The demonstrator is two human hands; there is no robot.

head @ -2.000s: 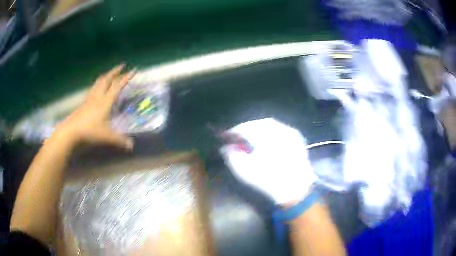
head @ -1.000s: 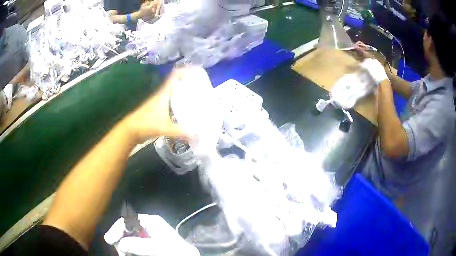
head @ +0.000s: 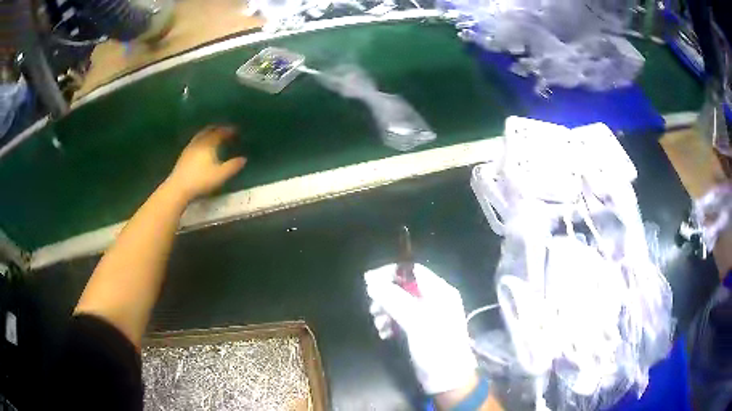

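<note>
My bare left hand (head: 210,163) is over the near side of the green belt, its fingers apart and holding nothing. My gloved right hand (head: 425,317) is over the dark bench, closed around red-handled pliers (head: 406,265) with the dark jaws pointing up and away. An open white socket housing (head: 271,69) with a circuit board inside lies on the belt, its bagged cord (head: 377,104) trailing to the right. A shallow cardboard tray (head: 311,363) of fine silver pins (head: 221,373) sits at the bottom left.
Stacked white units with bagged cords (head: 582,265) stand on the bench at right. A pale rail (head: 337,183) edges the green belt (head: 120,144). More bagged units (head: 554,48) lie over a blue sheet (head: 578,103) at upper right. Part of a person shows at the right edge.
The view has swung back left from the stacked units. My left hand has left the white unit at the stack and is now empty over the belt. The pliers remain in my right hand.
</note>
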